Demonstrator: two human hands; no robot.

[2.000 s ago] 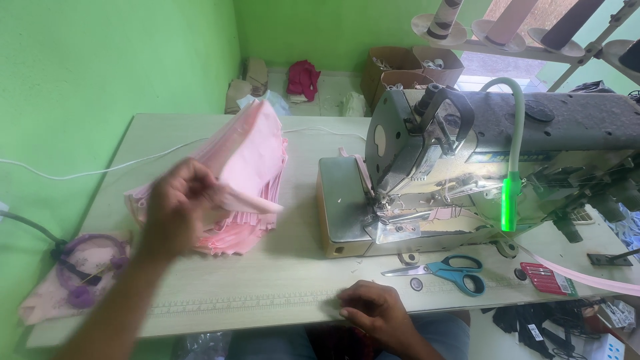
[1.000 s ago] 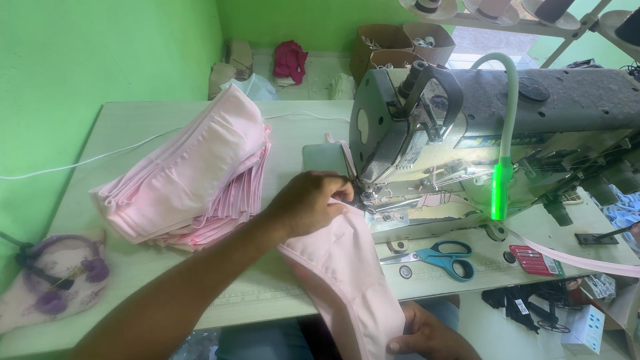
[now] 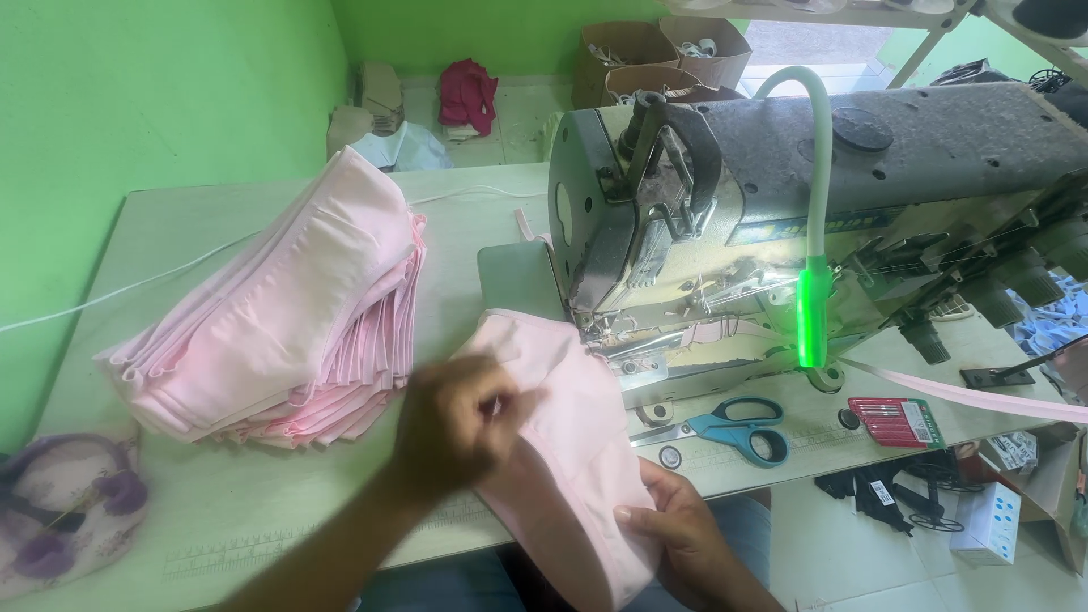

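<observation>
A pink fabric panty piece lies at the sewing machine, its upper end beside the needle area and its lower end over the table's front edge. My right hand grips its lower right edge, thumb on top. Blurred by motion, my left hand is over the left side of the cloth with fingers curled; whether it holds any cloth cannot be told. Left of it, a stack of similar pink pieces rests on the table. A pink elastic band runs to the machine from the right.
Blue-handled scissors and a red needle packet lie in front of the machine. A purple ringed item sits at the table's left corner. A lit green-tipped lamp hangs by the machine. Cardboard boxes stand behind.
Two seconds ago my left hand was at the stack and my right hand at the table's front edge. A piece then came to the machine. Since one second ago my left hand has moved back leftward from the needle area.
</observation>
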